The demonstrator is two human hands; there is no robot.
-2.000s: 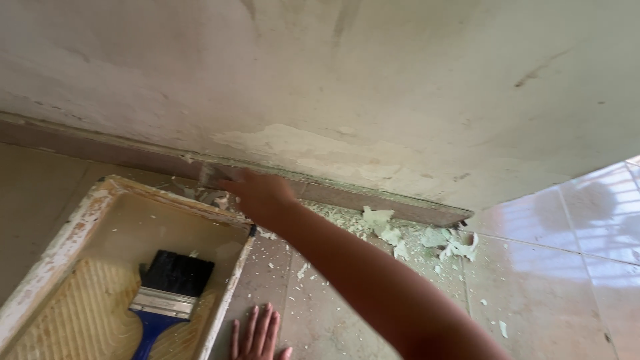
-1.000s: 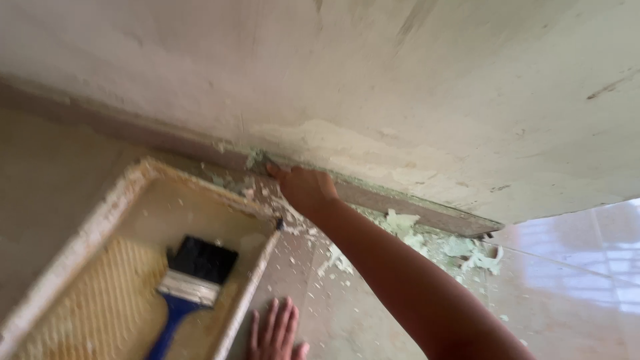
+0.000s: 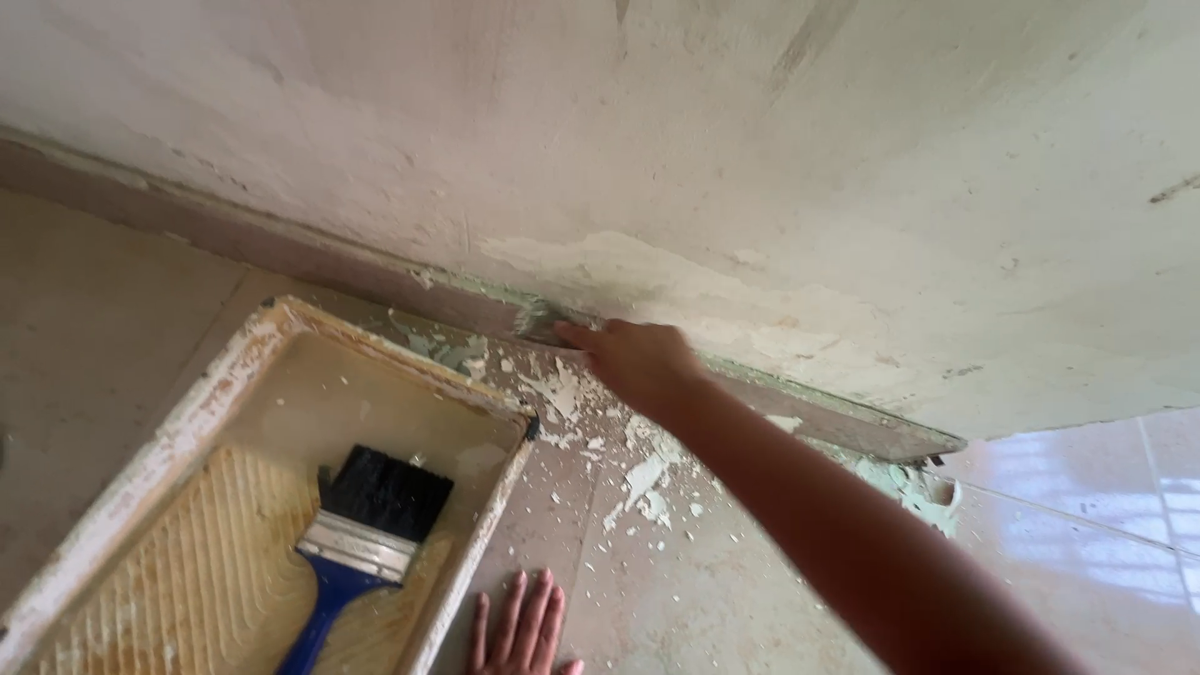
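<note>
My right hand [image 3: 637, 361] reaches to the skirting at the foot of the wall and grips a flat scraper-like tool [image 3: 539, 321], blurred and mostly hidden by the fingers. Its edge lies against the top of the tiled skirting [image 3: 450, 309], with pale green flakes at it. My left hand [image 3: 518, 623] rests palm down on the floor with its fingers somewhat apart, just right of a paint roller tray [image 3: 202, 408]. In the tray lies a paintbrush [image 3: 361, 539] with black bristles, a metal ferrule and a blue handle.
Peeled paint flakes [image 3: 647, 478] are scattered over the floor tiles below the skirting, with larger curled pieces [image 3: 923, 492] near its right end. The wall [image 3: 703, 169] shows bare and patchy areas. Shallow cloudy liquid [image 3: 375, 394] covers the tray's deep end. Bright floor tiles [image 3: 1087, 506] lie at the right.
My right hand has shifted along the skirting, and the tool stays in it. My left hand remains flat on the floor. The view has moved somewhat.
</note>
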